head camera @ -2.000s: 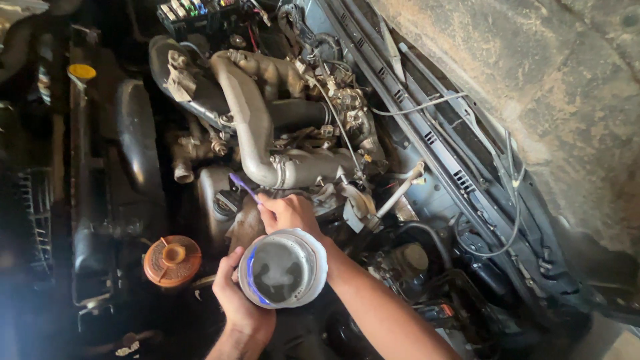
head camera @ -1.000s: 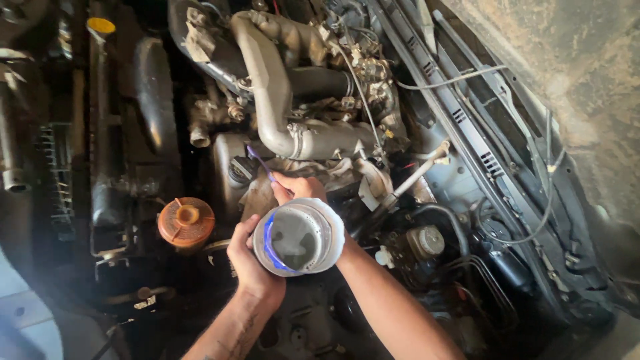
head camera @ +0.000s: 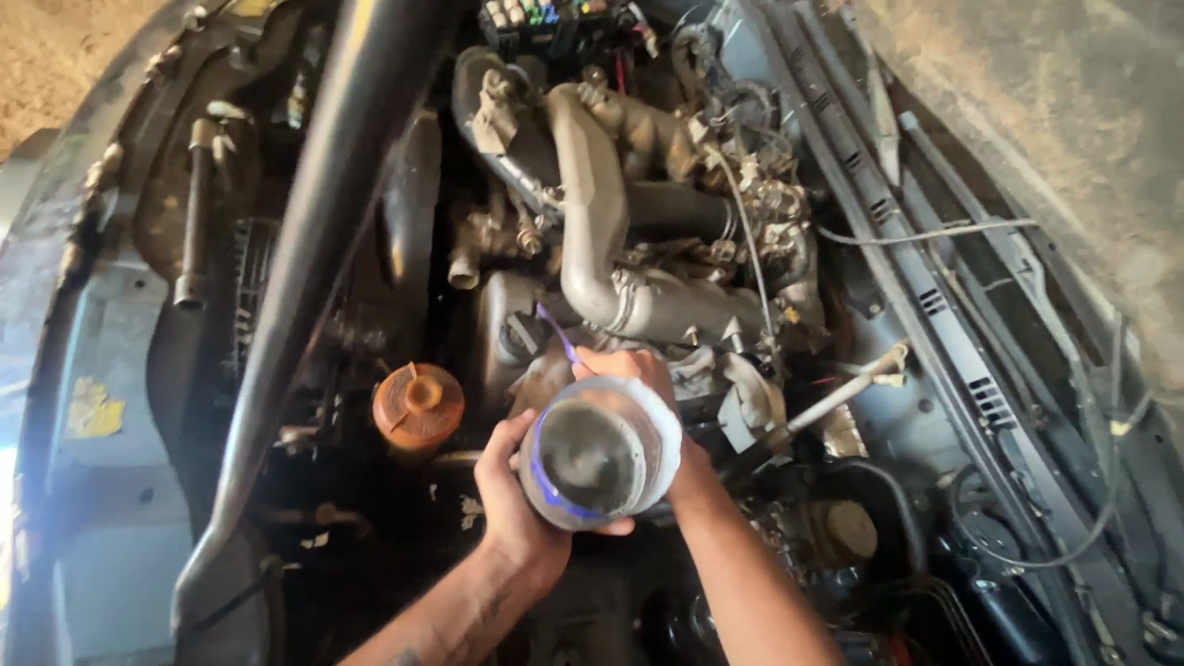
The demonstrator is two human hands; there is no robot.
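Note:
My left hand (head camera: 527, 495) grips a cut-open plastic container (head camera: 657, 435) from the left and below. Murky grey liquid (head camera: 592, 458) lies inside it, and a blue-violet mark runs along its left rim. Behind the container, my right hand (head camera: 634, 370) is closed on a thin purple brush or stick (head camera: 558, 331); most of the fingers are hidden. The purple tip points up and left, close to the black oil filler cap (head camera: 524, 335) on the engine. A metal intake pipe (head camera: 592, 213) curves just beyond the hands.
An orange-capped reservoir (head camera: 418, 407) stands left of the hands. A long metal bar (head camera: 310, 231) crosses the left side. At the top is a fuse box (head camera: 541, 23). A pale rod (head camera: 842, 388) and a loose cable (head camera: 925, 236) lie to the right. The wiper cowl (head camera: 888, 213) runs along the right.
The view has shifted, and the long bar at the left now shows. My hands keep the container and the purple tool in much the same pose over the engine bay.

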